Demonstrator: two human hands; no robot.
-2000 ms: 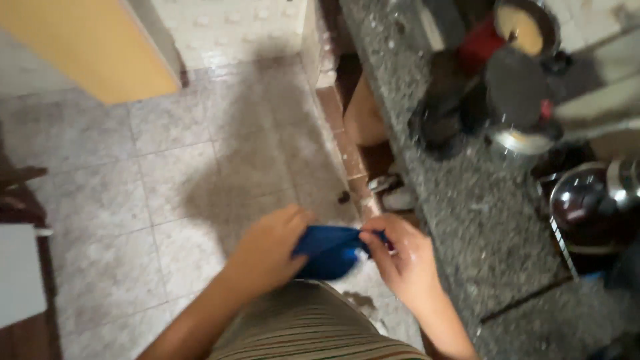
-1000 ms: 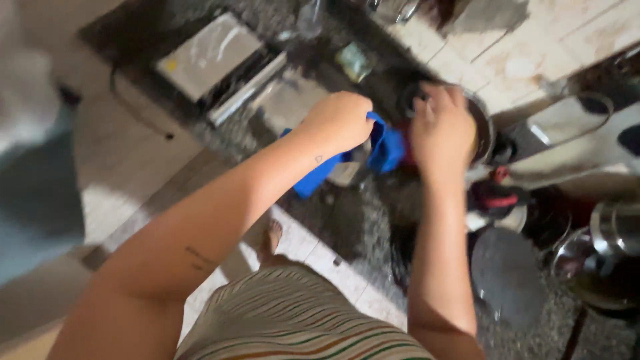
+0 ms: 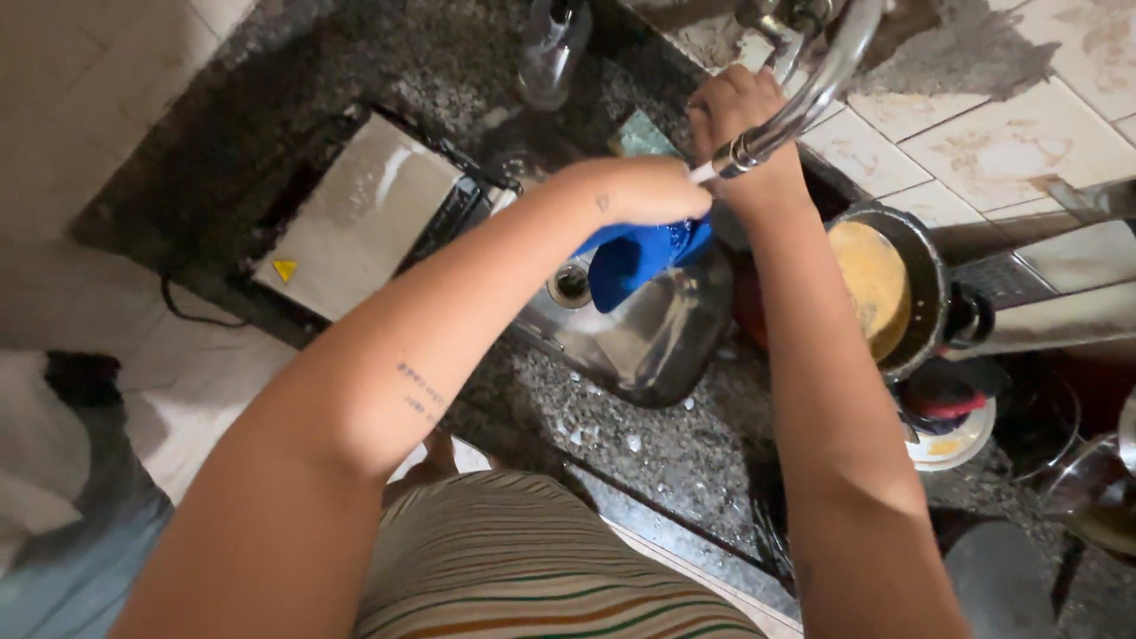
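My left hand grips a wet blue cloth over the stainless steel sink basin, just under the spout of the metal faucet. A thin stream of water seems to come from the spout onto the cloth. Part of the cloth hangs down beside the drain; my left fingers are partly hidden. Behind the spout, my right hand is raised to the metal tap handle, with its fingers curled at it.
A flat metal-topped appliance lies left of the sink. A clear bottle and a green-white sponge or packet are behind it. At right stand a pot with tan contents, a white dish and other cookware on the granite counter.
The view has swung from the floor to the sink. The blue cloth, held between both hands earlier, is now in my left hand alone under the spout; my right hand has moved to the tap.
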